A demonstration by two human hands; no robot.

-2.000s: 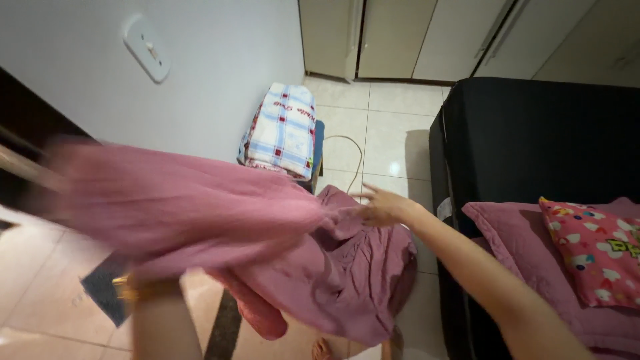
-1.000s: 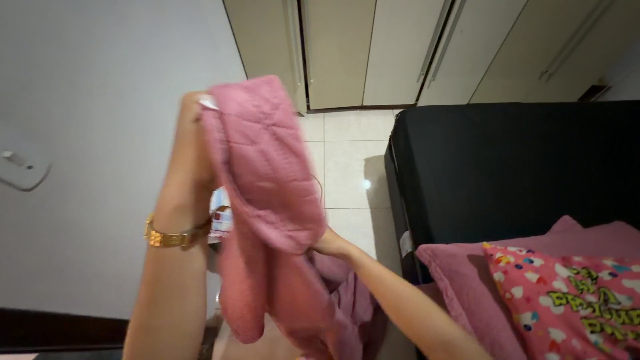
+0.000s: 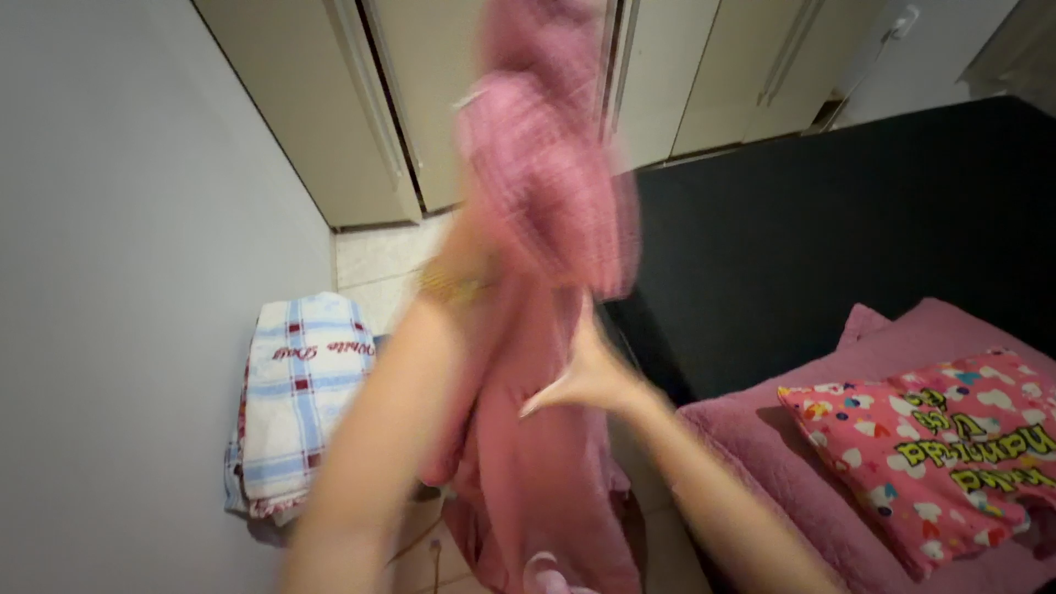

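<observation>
A large pink quilted bedspread [image 3: 544, 190] hangs in front of me, blurred by motion, its upper part raised and its lower folds dropping toward the floor. My left hand [image 3: 483, 198], above a gold-coloured wristband, is mostly hidden behind the raised cloth; the arm reaches up into it. My right hand [image 3: 590, 371] lies against the right side of the hanging part, thumb spread away from the fingers, whose tips are lost at the cloth. Whether it grips the fabric is not clear.
A black mattress or bed base [image 3: 825, 239] fills the right side. Near its corner lie a pink pillow [image 3: 742, 421] and a patterned pink cushion [image 3: 932, 462]. A folded checked blanket [image 3: 330, 404] stands low at the left by the wall. Wardrobe doors [image 3: 445, 91] are at the back.
The bedspread, stretched to the left two seconds ago, is now raised upright in front of me. My left hand has gone up with it and is now hidden behind the cloth.
</observation>
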